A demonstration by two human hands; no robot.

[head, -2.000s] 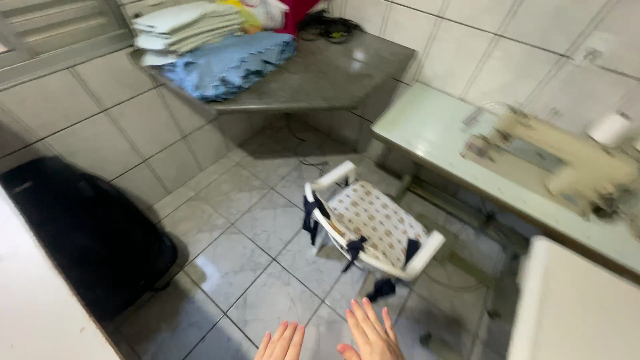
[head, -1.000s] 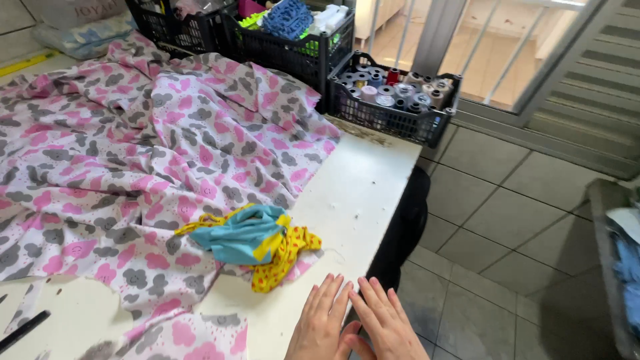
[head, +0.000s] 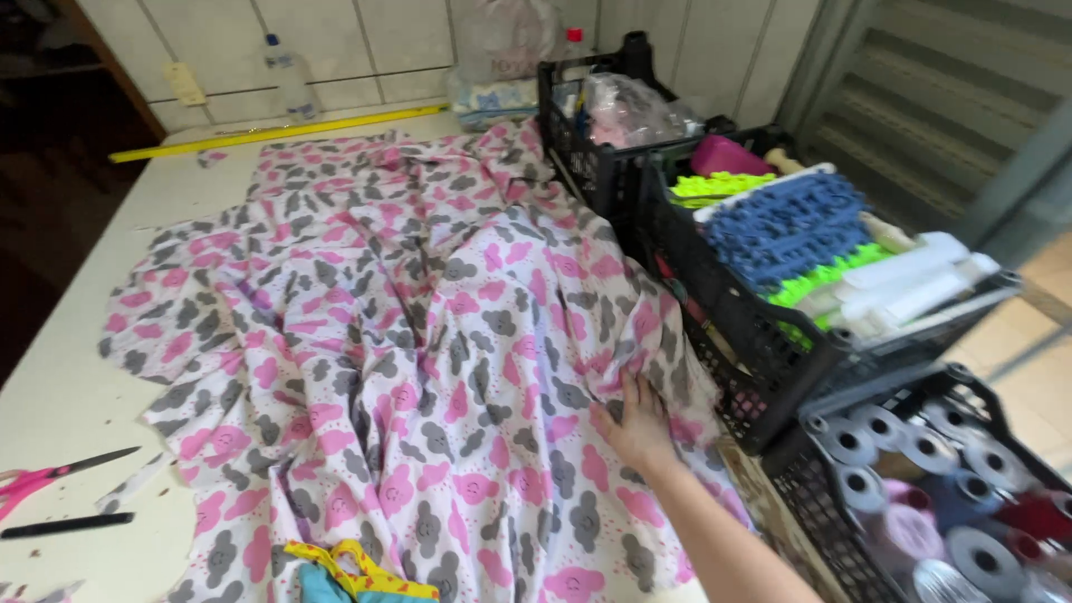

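Observation:
White fabric printed with pink and grey clouds point(head: 452, 335) lies rumpled over the white table point(head: 50, 368). My right hand point(head: 641, 427) rests on its right part, fingers a little apart, palm down; whether it pinches any cloth cannot be told. My left hand is out of view. At the bottom edge a teal and yellow cloth piece point(head: 360, 582) lies on the fabric. Pink-handled scissors point(head: 59, 473) lie to the left with their blades slightly apart, above a black stick-like tool point(head: 67, 526).
Black plastic crates line the right side: one with plastic bags point(head: 586, 163), one with blue and neon green trim point(head: 754, 343), one with thread spools point(head: 804, 494). A yellow ruler point(head: 285, 132) and a clear bottle point(head: 291, 84) are at the back by the tiled wall.
The view has swung from the chair and sewing machine to the cloth-covered table. Both hands were close together in front a second ago; now the right one lies on the fabric and the left is gone from view.

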